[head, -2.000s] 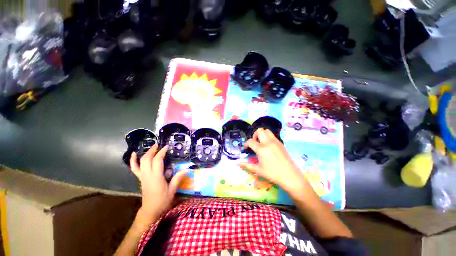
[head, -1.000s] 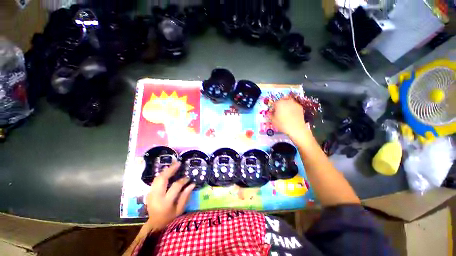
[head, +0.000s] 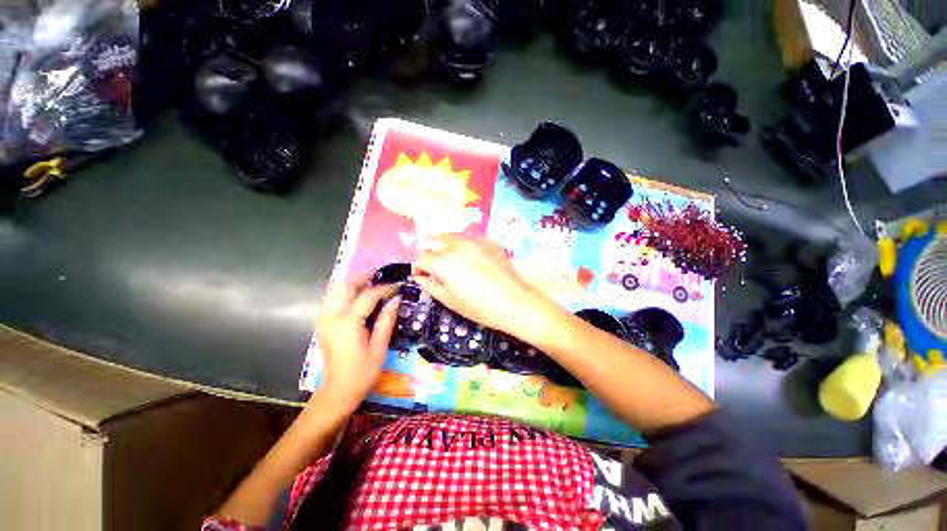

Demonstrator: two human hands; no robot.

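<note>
Several glossy black housings (head: pixel 457 338) stand in a row along the near part of the cartoon-printed mat (head: pixel 353 244). My left hand (head: pixel 354 337) holds the leftmost housing (head: pixel 393 274) at its left side, fingers on its rim. My right hand (head: pixel 472 278) reaches across over the row, its fingertips at the top of that same housing. Whether a small part is between its fingertips is hidden. My right forearm partly covers the housings at the right of the row. Two more black housings (head: pixel 546 160) stand at the mat's far edge.
A pile of thin red and dark wired parts (head: pixel 691 236) lies on the mat's upper right. Small black fittings (head: pixel 794 316), a yellow squeeze bottle (head: pixel 850 386) and a yellow-and-blue fan (head: pixel 924 290) are at right. Black housings (head: pixel 260 88) are heaped beyond. Plastic bags (head: pixel 71 78) lie far left.
My right hand has moved from the red wired pile to the leftmost housing in the row. My left hand now grips that housing's side. The camera view has shifted and turned.
</note>
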